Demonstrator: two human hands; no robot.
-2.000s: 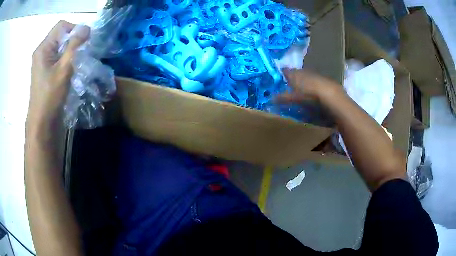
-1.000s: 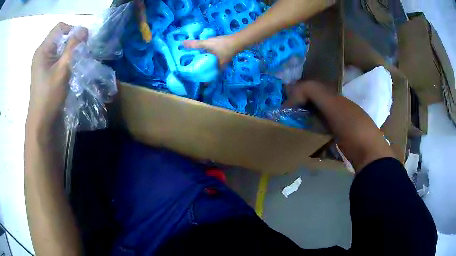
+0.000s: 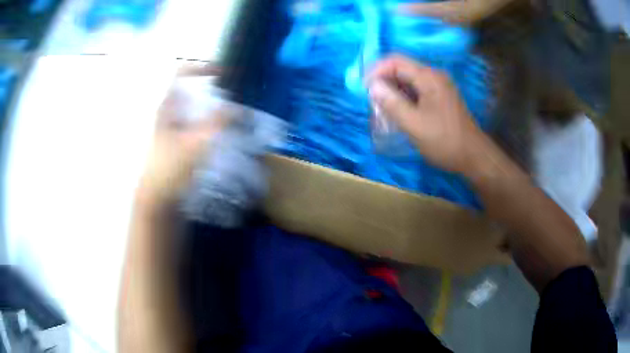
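The view is blurred. My left hand [image 3: 183,134] is shut on a bunch of crinkled clear plastic bags [image 3: 228,169] beside the carton's left end. My right hand [image 3: 421,110] is raised over the open brown carton [image 3: 373,210], its fingers closed on a piece of clear plastic bag [image 3: 388,134]. Blue shells [image 3: 331,117] fill the carton below my right hand; their outlines are smeared.
Another person's arm [image 3: 456,9] reaches over the carton's far side. The white bench [image 3: 76,179] is at the left, with a blue shell [image 3: 117,12] behind it. A side carton at the right holds a white sheet [image 3: 570,165]. A scrap [image 3: 481,293] lies on the floor.
The view has swung left, so the carton sits further right. My right hand has lifted from the carton's right corner with clear plastic. The other person's hand has withdrawn from the shell it touched.
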